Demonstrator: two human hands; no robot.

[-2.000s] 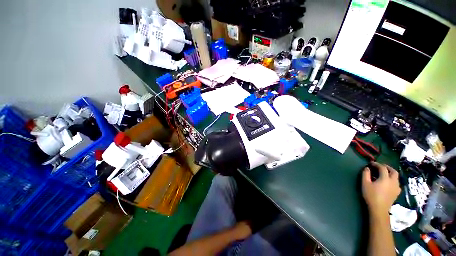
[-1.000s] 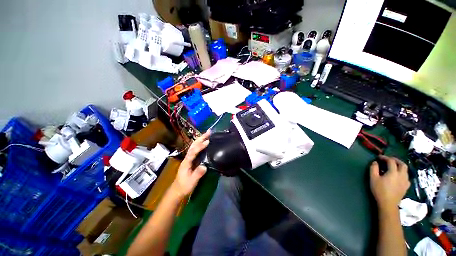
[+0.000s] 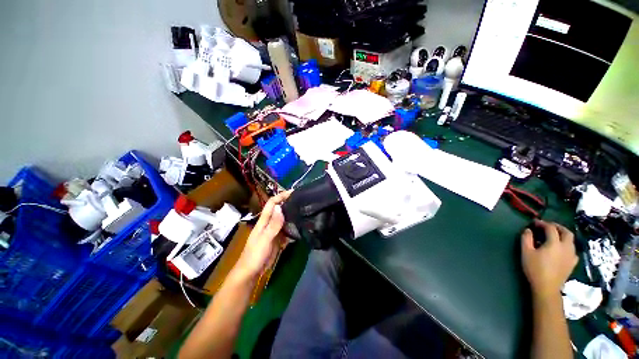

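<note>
The white security camera (image 3: 406, 200) lies at the front left edge of the green bench, its black rounded head sticking out past the edge. A dark square panel with pale print (image 3: 358, 172) is on its white body. My left hand (image 3: 265, 231) touches the outer left side of the black head; the fingertips are partly hidden and the thumb lies near its lower side. My right hand (image 3: 549, 256) rests over the small black mouse (image 3: 538, 236) at the right of the bench.
Red-handled pliers (image 3: 524, 200) lie above the mouse. A long white paper (image 3: 455, 175) lies behind the camera. Blue blocks (image 3: 279, 156) and an orange meter (image 3: 260, 129) are at the left. The monitor (image 3: 560, 56) stands back right. Blue crates (image 3: 77, 259) hold camera units.
My left hand has come up from the lap to the camera's black head, and the head has turned. The white body has stayed in place. My right hand has stayed on the mouse.
</note>
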